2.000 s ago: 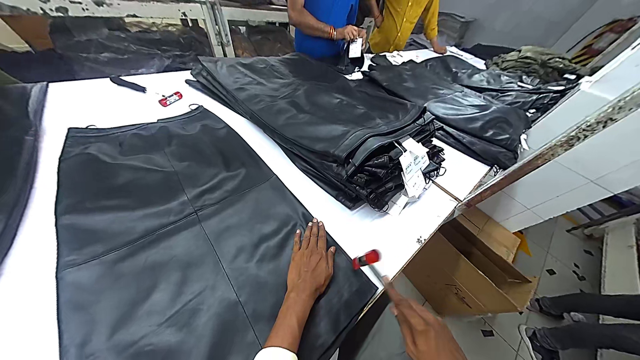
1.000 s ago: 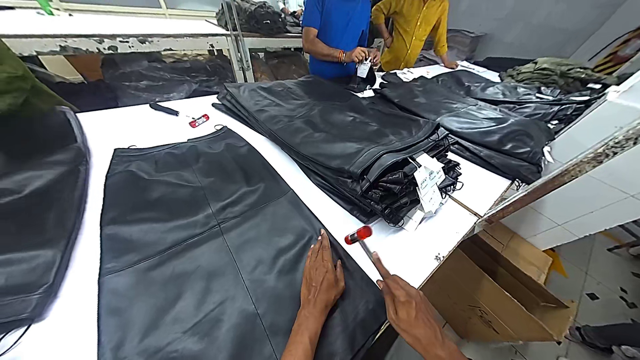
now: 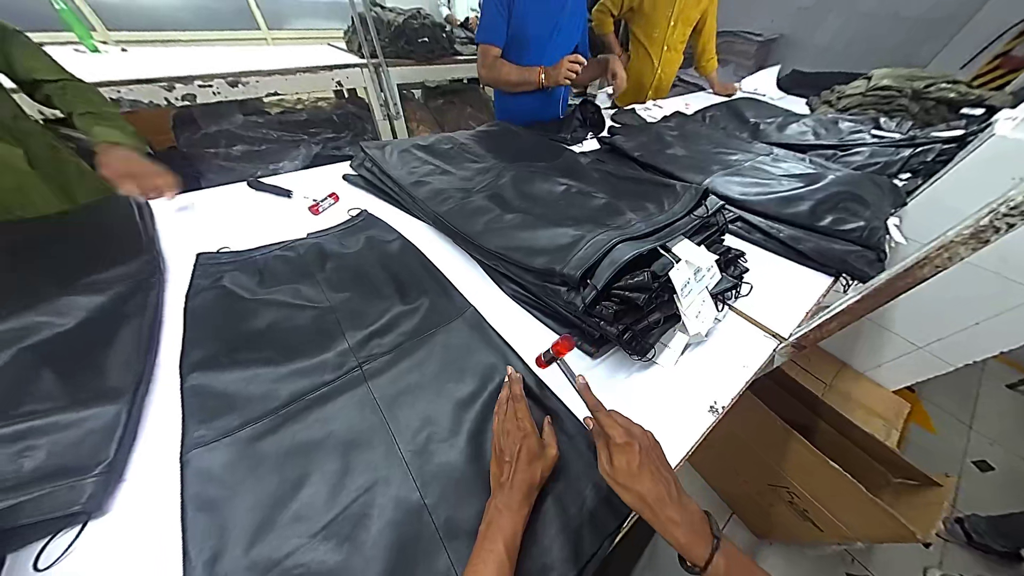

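Observation:
A black leather skirt (image 3: 320,384) lies flat on the white-topped table (image 3: 240,212), its waistband at the far end. My left hand (image 3: 520,448) rests on it near the right edge, fingers together and holding nothing. My right hand (image 3: 628,452) grips the handle of a small mallet with a red head (image 3: 556,352), which is just above the skirt's right side seam. To the right of the skirt is a stack of black leather garments (image 3: 528,200) with white tags (image 3: 694,288). Beyond the waistband lie a second red mallet head (image 3: 324,203) and a black handle (image 3: 270,188).
At the left, a person in a green sleeve (image 3: 88,120) stands by another black leather skirt (image 3: 72,360). Two people, in blue (image 3: 532,48) and yellow (image 3: 660,48), stand across the table. An open cardboard box (image 3: 800,472) is on the floor at the right, beside a tiled wall.
My right hand has brought the mallet from beyond the skirt's right edge in close beside my left hand. A person in green has come into view at the left. The view has shifted left.

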